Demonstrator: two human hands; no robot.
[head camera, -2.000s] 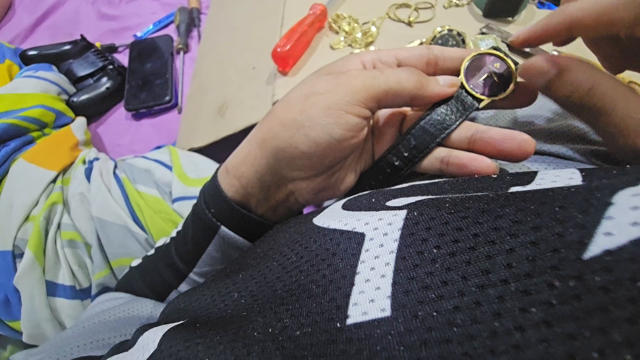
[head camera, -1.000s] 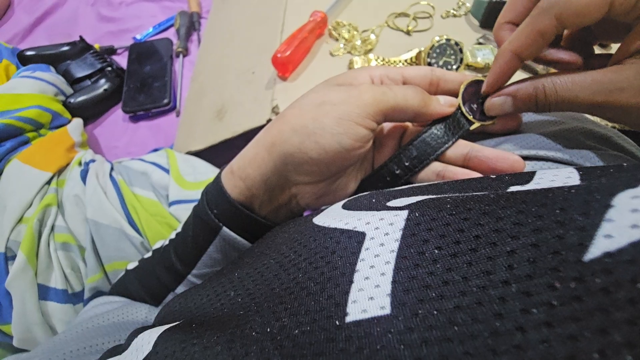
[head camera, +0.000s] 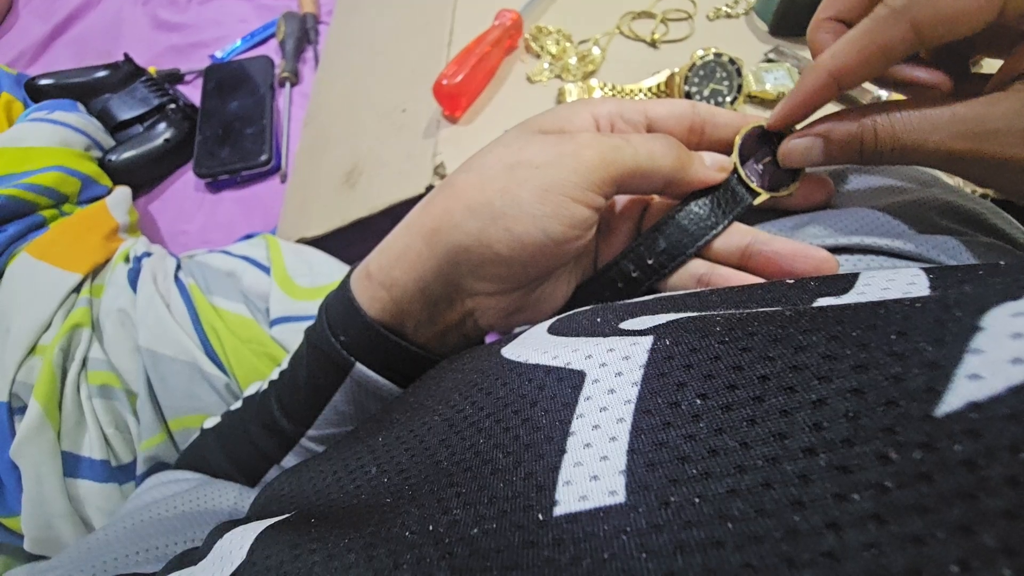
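Observation:
A wristwatch with a dark purple dial (head camera: 762, 164), a gold-coloured case and a black leather strap (head camera: 668, 236) lies across the fingers of my left hand (head camera: 552, 192). My left thumb and index finger grip the case at its left side, and the strap runs down over the palm. From the right comes my right hand (head camera: 904, 104), its index fingertip and thumb pinching the right edge of the case and covering part of the dial. Whether anything small sits between those fingertips is hidden.
Past my hands, a tan board (head camera: 384, 96) bears a red-handled screwdriver (head camera: 480, 64), gold-coloured chains (head camera: 564, 52), a gold watch with black dial (head camera: 710, 78) and a square-faced watch (head camera: 772, 78). A smartphone (head camera: 234, 116), game controller (head camera: 128, 112) and another screwdriver (head camera: 290, 56) lie left on purple cloth.
My right fingers have moved down and left onto the watch's edge, covering part of the dial that showed earlier. My left hand has kept its hold and barely moved.

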